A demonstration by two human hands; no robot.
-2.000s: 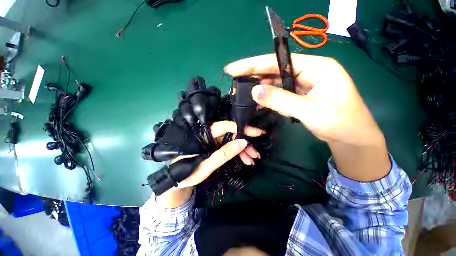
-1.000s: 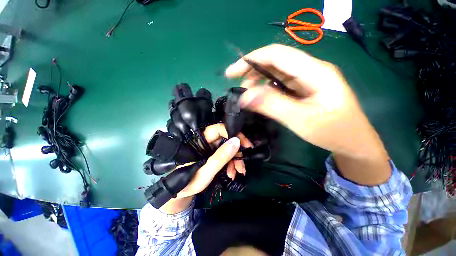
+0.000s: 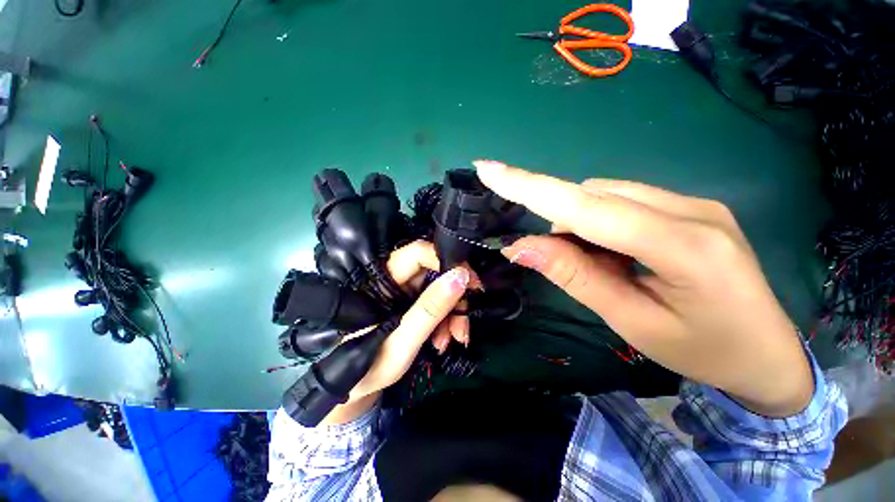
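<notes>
My left hand (image 3: 417, 319) holds a bunch of black cable connectors (image 3: 339, 221) fanned out to the left, with their cables gathered in the fist. One connector (image 3: 461, 211) stands upright above the left thumb, ribbed end up. My right hand (image 3: 677, 270) is just right of it, index fingertip near its top rim. The trimming knife (image 3: 477, 241) shows as a thin pale blade across the connector's side, its dark end at the right thumb tip; the rest of the handle is hidden by the hand.
Orange-handled scissors (image 3: 595, 41), white paper (image 3: 659, 22) and a single connector (image 3: 693, 42) lie at upper right. A dark cable pile (image 3: 859, 186) fills the right edge. A cable bunch (image 3: 106, 255) and white card (image 3: 47, 175) lie left. A blue bin (image 3: 172, 451) is below the table edge.
My right hand has turned and moved down and right; the knife, upright at first, now lies across the upright connector's side. My left hand still holds the bunch, slightly shifted left.
</notes>
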